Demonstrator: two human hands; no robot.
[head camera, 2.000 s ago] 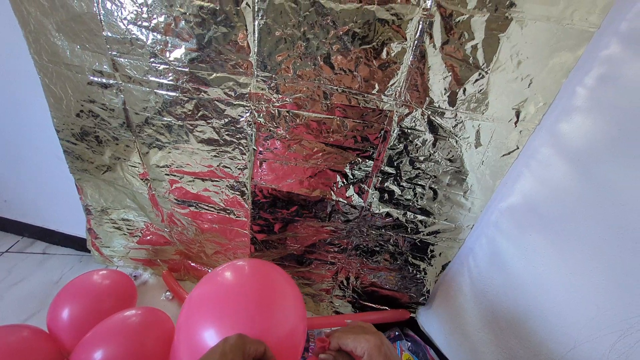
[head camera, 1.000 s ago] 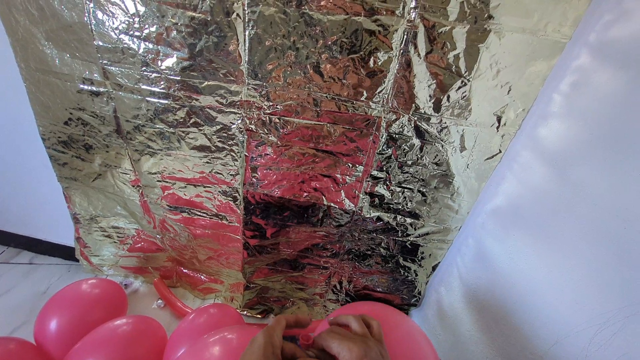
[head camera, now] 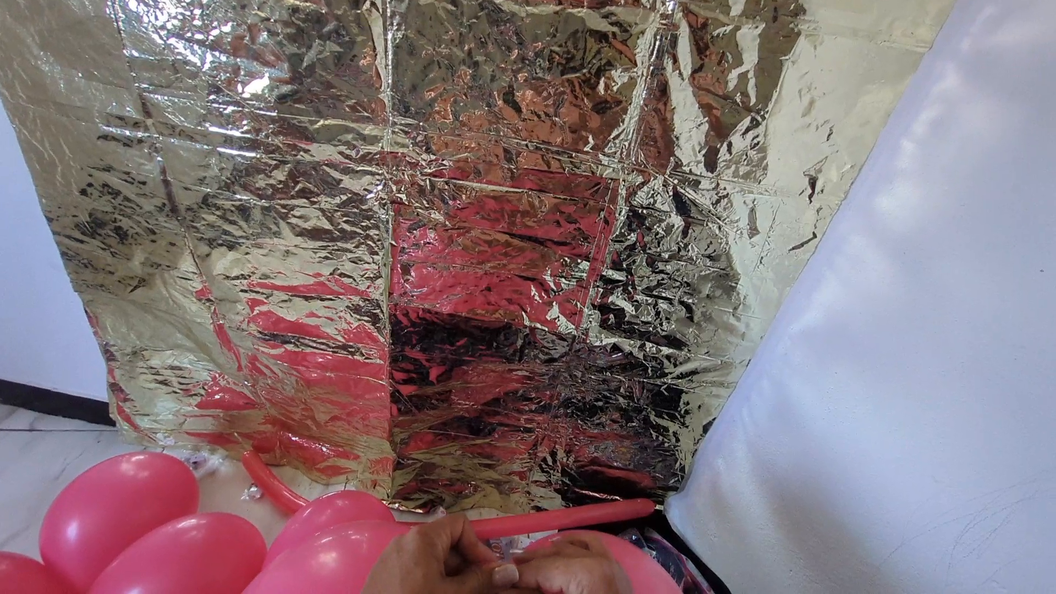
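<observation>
At the bottom edge of the head view, my left hand and my right hand meet, thumbs and fingertips pinched together. What lies between the fingers is mostly hidden. A pink balloon is beside my left hand, and another pink balloon shows behind and right of my right hand. Just beyond the hands lies a long, thin red balloon. More inflated pink balloons cluster at the lower left.
A crinkled metallic foil sheet hangs in front, reflecting red and pink. A white padded surface slants along the right. Plastic packets lie near its foot. A curved red balloon lies on the pale floor by the foil.
A large pink balloon stood left of my hands two seconds ago; now pink balloons are on both sides. My hands have come together.
</observation>
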